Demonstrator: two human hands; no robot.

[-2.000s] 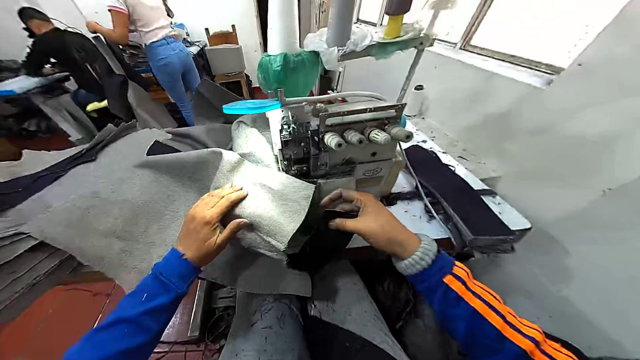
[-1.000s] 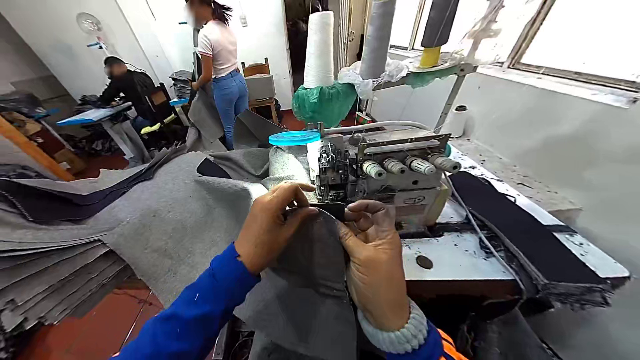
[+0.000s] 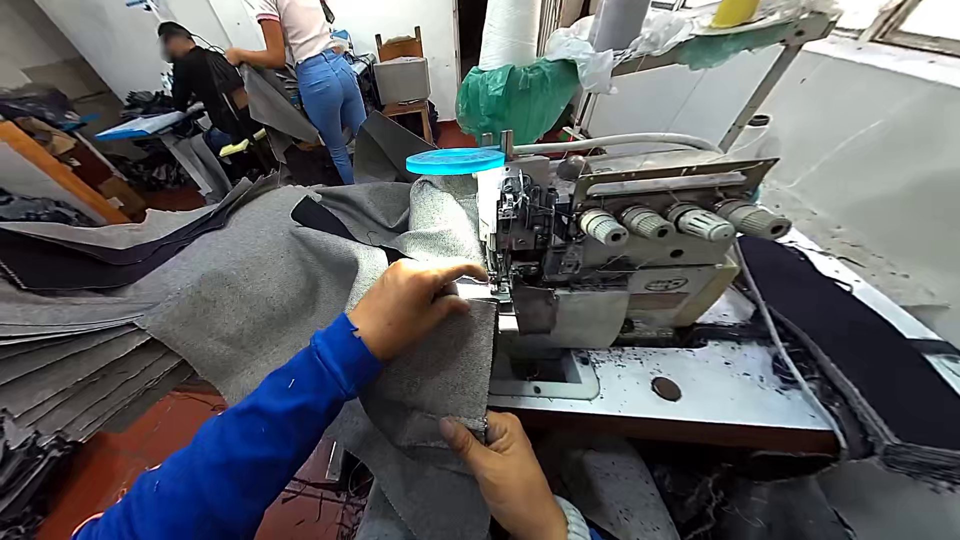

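A grey fabric panel (image 3: pixel 442 360) hangs over the front of an overlock sewing machine (image 3: pixel 637 247), its upper edge at the presser foot (image 3: pixel 501 289). My left hand (image 3: pixel 409 304) lies on the panel just left of the foot, forefinger and thumb at the cloth close to it. Lower down, my right hand (image 3: pixel 510 469) pinches the panel's right edge between thumb and fingers, below the table edge. A dark strip of cloth (image 3: pixel 322 217) shows among the grey folds behind my left hand. The stitching point is partly hidden by the foot.
Stacked grey panels (image 3: pixel 90 360) lie at left, dark fabric pieces (image 3: pixel 840 337) at right on the white machine table (image 3: pixel 720 382). A blue round magnifier-like disc (image 3: pixel 455 160) sits by the machine head. Thread cones (image 3: pixel 510 34) stand behind. Two people are farther back, one standing (image 3: pixel 322 82), one seated (image 3: pixel 202 82).
Both hands held the cloth close together in front of the machine; now my right hand is lower on its edge and my left is beside the presser foot. The panel now hangs flatter.
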